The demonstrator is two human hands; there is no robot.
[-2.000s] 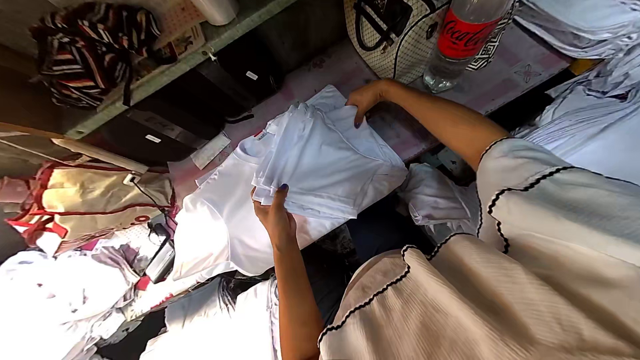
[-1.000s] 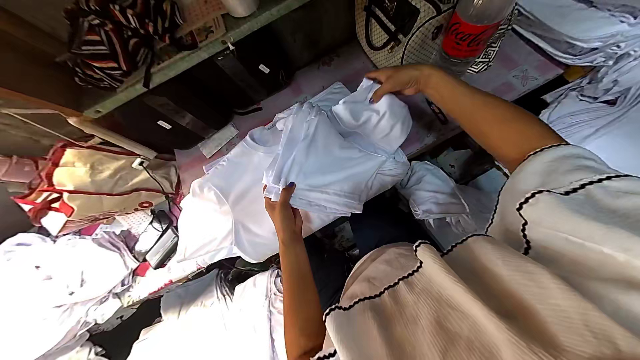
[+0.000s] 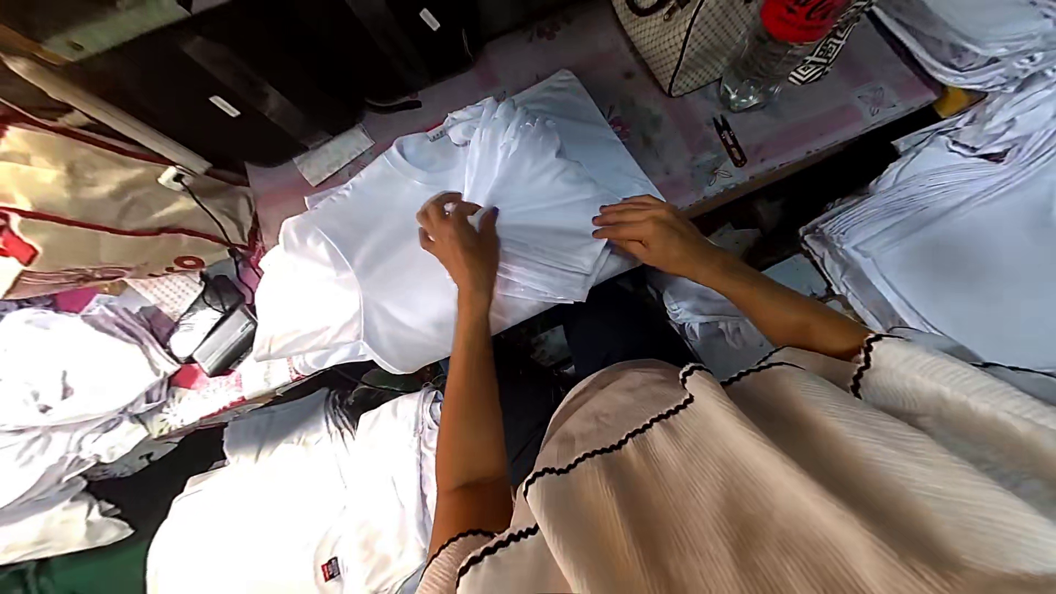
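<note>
Several white T-shirts (image 3: 396, 256) lie stacked on a low table with a pink patterned cover. Across them rests a pile of folded white fabric pieces (image 3: 536, 206), fanned into creases at the top. My left hand (image 3: 462, 239) is at the pile's left edge, fingers curled and the thumb against the fabric; whether it pinches a layer I cannot tell. My right hand (image 3: 652, 235) rests on the pile's right edge, its fingers extended and slightly spread over the cloth.
Thread snips (image 3: 729, 142) lie on the table cover (image 3: 825, 107) at the right, near a plastic Coca-Cola bottle (image 3: 755, 66) and a checked handbag (image 3: 701, 41). White garment stacks (image 3: 973, 223) stand at the right. More white garments (image 3: 313, 503) lie at lower left, below a beige bag (image 3: 99, 198).
My right hand has moved from the top of the white fabric down to its right edge. The raised fold it held one second ago now lies flatter. The view has shifted closer.
</note>
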